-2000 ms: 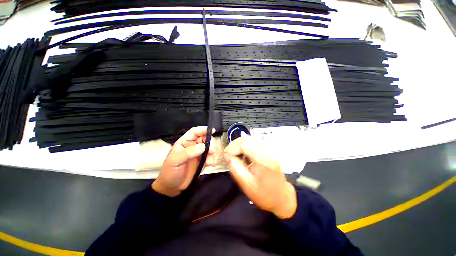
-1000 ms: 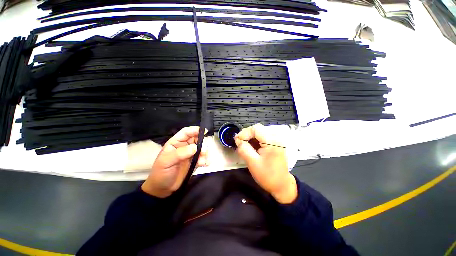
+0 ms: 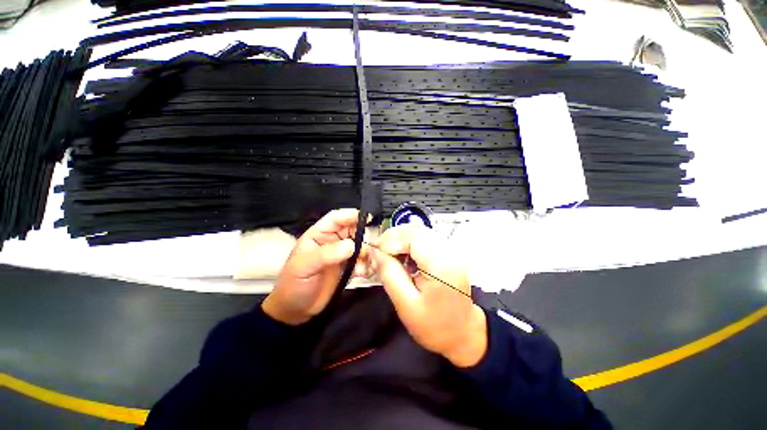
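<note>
A narrow black strap (image 3: 364, 126) runs upright in the picture across the pile. My left hand (image 3: 313, 267) pinches it near its close end, which curves down towards my body. My right hand (image 3: 429, 294) holds a thin dark applicator (image 3: 444, 283) with a whitish far end. Its tip is at or very near the strap beside my left fingers; whether it touches is hidden. A small round pot with dark contents (image 3: 411, 215) stands just beyond my right hand, partly covered by it. Both hands are bare.
A wide pile of punched black straps (image 3: 454, 134) lies on the white table (image 3: 589, 239). A white card (image 3: 551, 151) lies on its right part. More straps (image 3: 38, 134) lie at the left and far side. A soft dark cloth or glove (image 3: 282, 201) is at the near edge.
My right hand dipped over the pot one second ago and has moved back left, bringing the applicator tip to the strap. My left hand still holds the strap. The view has shifted slightly.
</note>
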